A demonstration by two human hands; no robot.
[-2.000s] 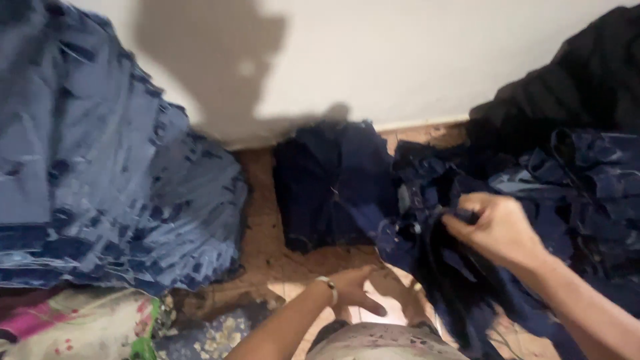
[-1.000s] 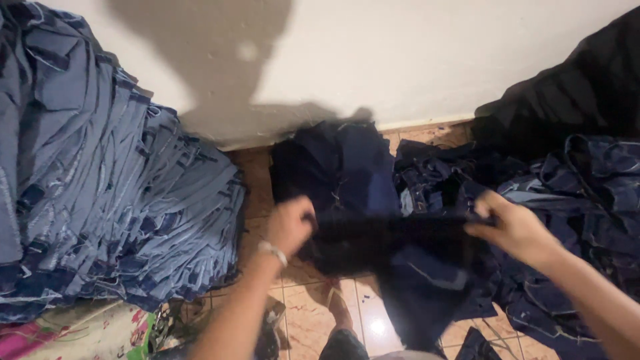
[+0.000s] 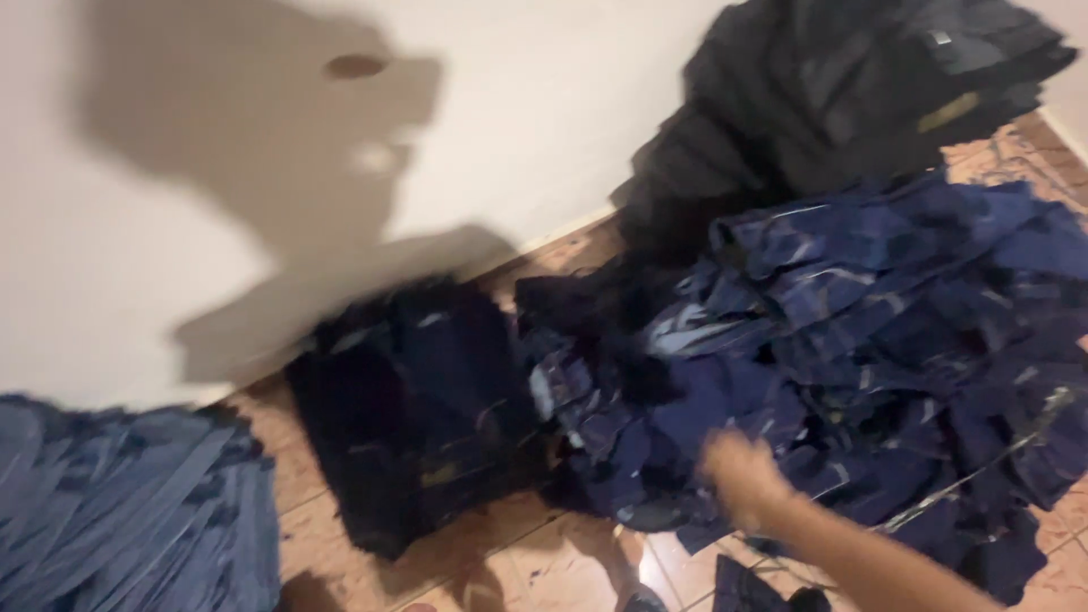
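Note:
My right hand (image 3: 741,476) is over the near left part of a loose heap of dark blue denim pieces (image 3: 901,340). It is blurred, and whether its fingers grip a piece cannot be told. To the left of the heap, a neat stack of dark navy denim pieces (image 3: 425,408) lies on the floor against the wall, its right side close to the heap. My left hand is out of the frame.
A large pile of lighter blue denim pieces (image 3: 136,510) stands at the lower left. Black fabric (image 3: 816,110) is heaped at the upper right. A pale wall (image 3: 544,102) runs behind, and tiled floor (image 3: 527,552) shows in front of the stack.
One second ago both hands held a dark piece stretched over the stack; it is no longer between them. My left hand has left the view, and my right is over the heap. The view has swung right.

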